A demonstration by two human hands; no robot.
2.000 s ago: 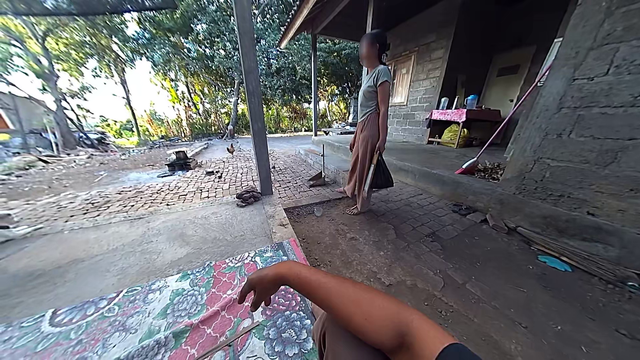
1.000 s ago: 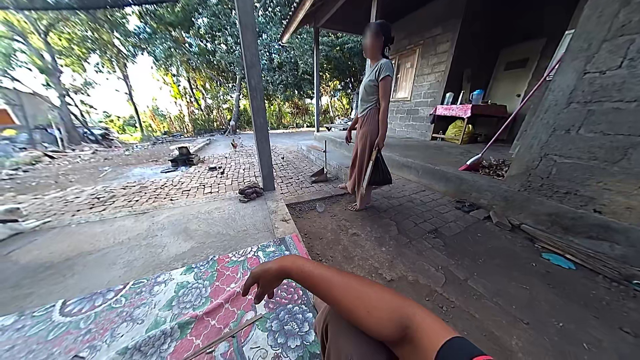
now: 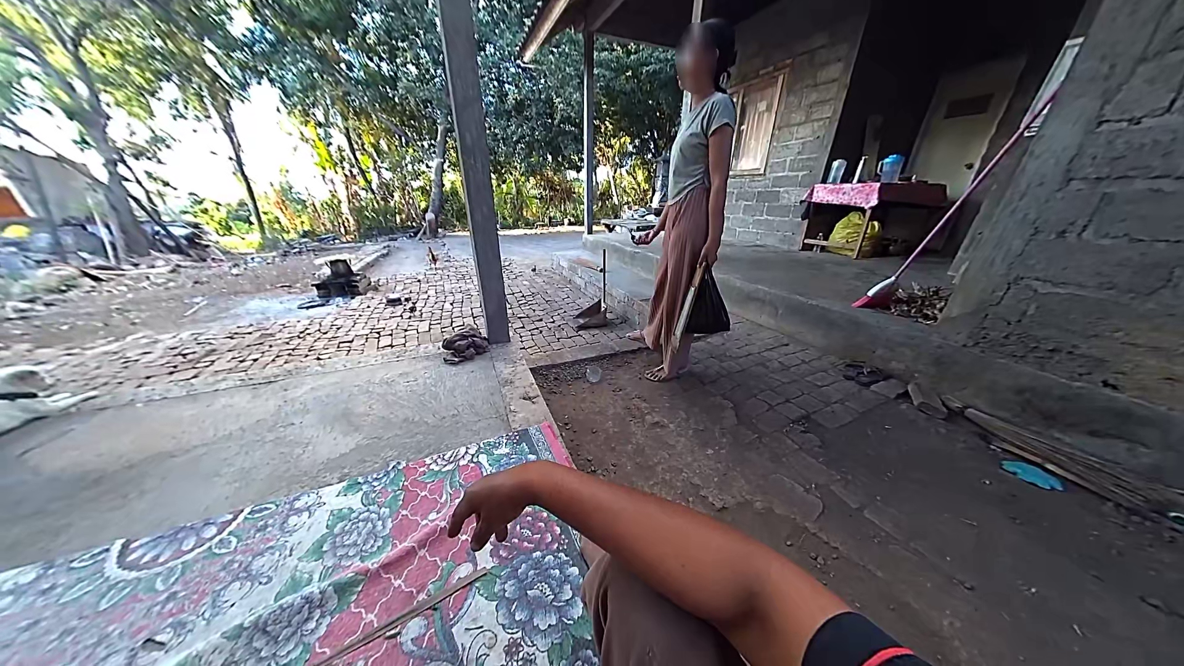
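Observation:
My right hand point(image 3: 492, 507) hangs loosely from a bent wrist above a floral-patterned rug point(image 3: 370, 541), its fingers apart and holding nothing. The forearm rests across my raised knee point(image 3: 647, 615), which is in brown cloth. On the rug below the hand lies a thin stick point(image 3: 407, 615). My left hand is out of view. Ahead, a person point(image 3: 689, 185) stands barefoot on the ground with a black plastic bag point(image 3: 709, 305) and a pale stick-like thing in one hand; the other hand holds a small dark object.
A grey post point(image 3: 476, 176) rises beyond the rug, with a crumpled dark cloth point(image 3: 464, 345) at its foot. Near the step stands a long-handled dustpan point(image 3: 594, 313). At right a broom point(image 3: 877, 293) leans on the block wall, and a stick broom point(image 3: 1064, 453) lies near a blue item point(image 3: 1031, 474).
The standing person's free forearm is more raised than two seconds ago, when it hung lower. My right hand and arm have stayed in much the same pose.

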